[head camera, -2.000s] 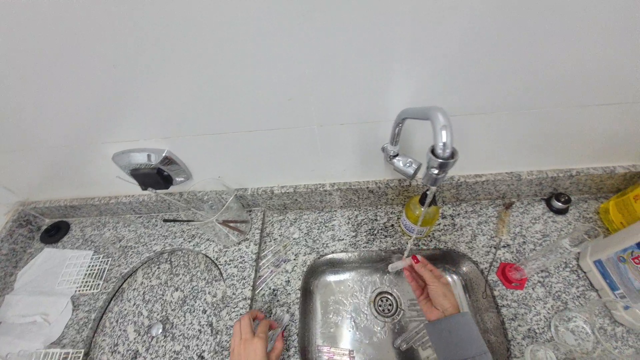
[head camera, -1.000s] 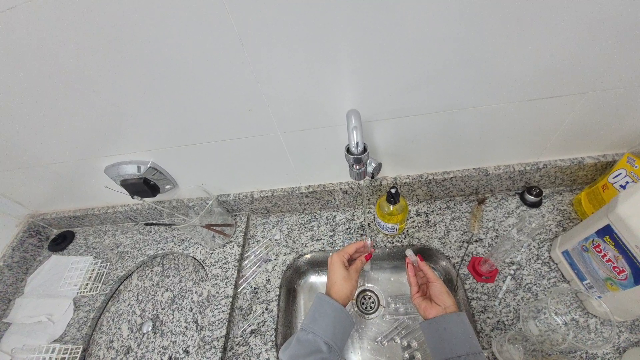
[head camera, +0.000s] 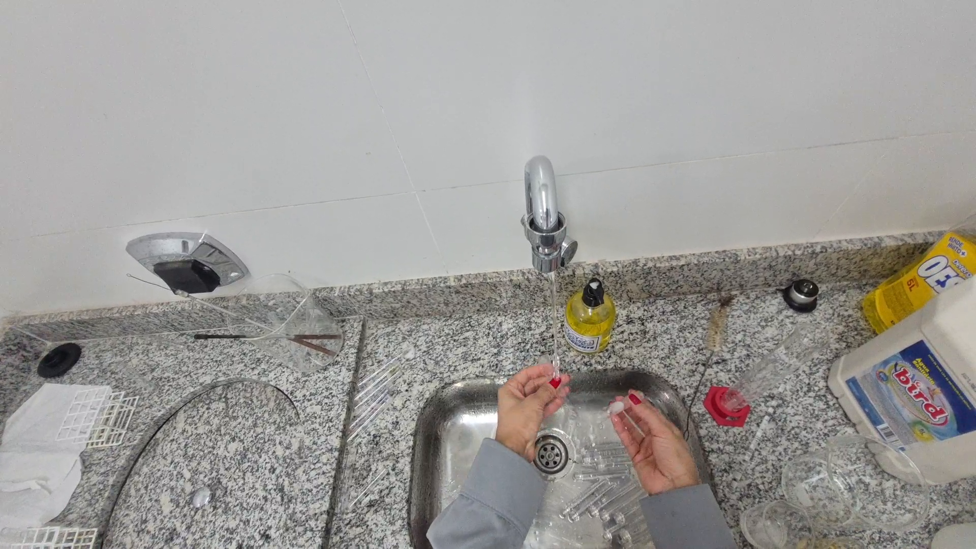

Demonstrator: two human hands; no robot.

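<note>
Water runs from the chrome faucet (head camera: 545, 236) onto my left hand (head camera: 528, 404), whose fingers pinch a small clear piece of glassware (head camera: 546, 366) under the stream, mostly hidden by the fingers. To its right, my right hand (head camera: 652, 442) holds a small whitish, translucent piece, perhaps a stopper (head camera: 616, 408), between thumb and fingers. Both hands are over the stainless steel sink (head camera: 457, 404). Several glass test tubes (head camera: 602, 492) lie on the sink's bottom beside the drain (head camera: 550, 453). More thin glass tubes (head camera: 374, 396) lie on the granite left of the sink.
Behind the sink stands a yellow soap bottle (head camera: 589, 319). At right are a bottle brush (head camera: 717, 328), a glass cylinder with red base (head camera: 727, 406), beakers (head camera: 877, 484), a white jug (head camera: 915, 389) and a yellow container (head camera: 923, 282). White racks (head camera: 99, 418) and a glass funnel (head camera: 293, 332) stand left.
My left hand has moved from the counter left of the sink to under the faucet. My right hand has moved away from the faucet toward the right. The view has shifted.
</note>
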